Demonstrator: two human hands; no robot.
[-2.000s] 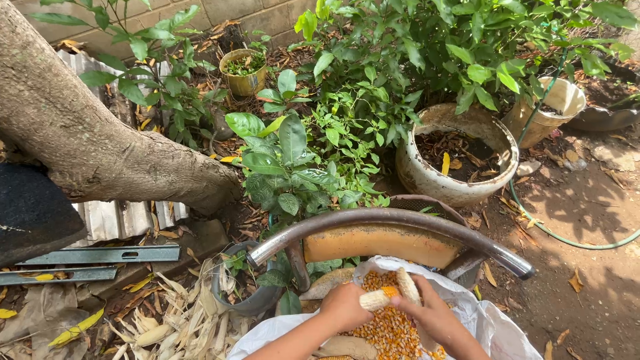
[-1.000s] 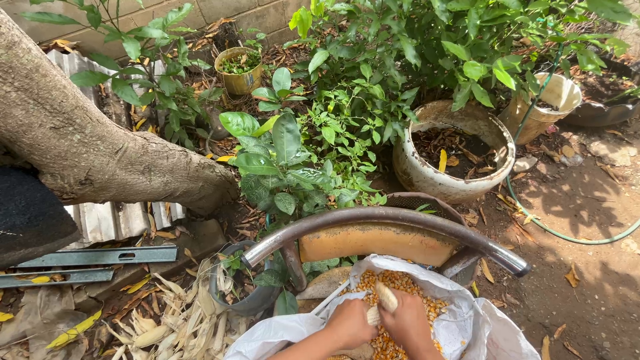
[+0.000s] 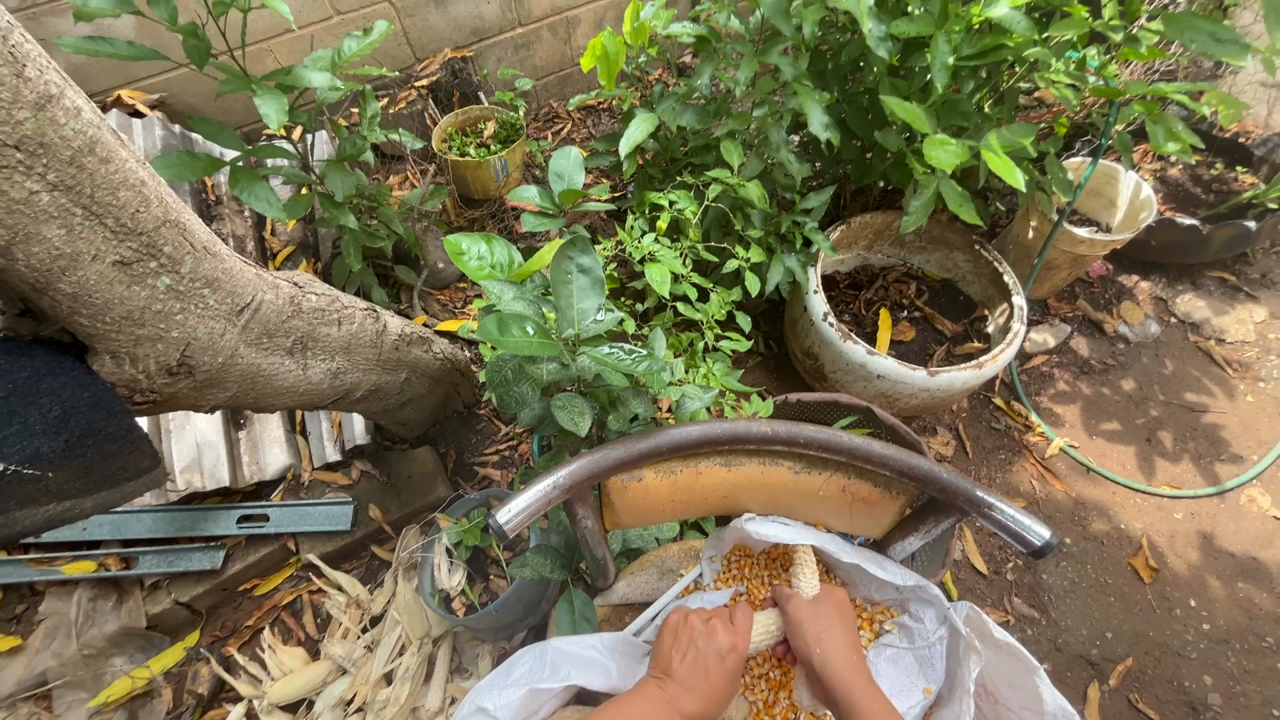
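At the bottom of the head view, my left hand (image 3: 700,645) is closed on a pale, mostly bare corn cob (image 3: 767,632). Beside it, my right hand (image 3: 820,625) grips a second stripped cob (image 3: 804,570), whose tip points up and away from me. The two cobs meet between my hands. Below them a white woven sack (image 3: 925,640) lies open with loose orange-yellow corn kernels (image 3: 755,575) in it. More pale cob shows under my right wrist, partly hidden. The sack rests against a chair with a curved metal tube (image 3: 740,440).
Dry corn husks (image 3: 330,650) lie at lower left beside a grey pot (image 3: 500,615). Metal strips (image 3: 210,520) and a tree trunk (image 3: 220,310) stand at left. Beyond the chair are leafy plants (image 3: 570,330), a rusty white planter (image 3: 900,365) and a green hose (image 3: 1180,490).
Two seconds ago the cob at left still bore yellow kernels at its end. The hands came together low over the sack, and one cob now points upward from my right hand.
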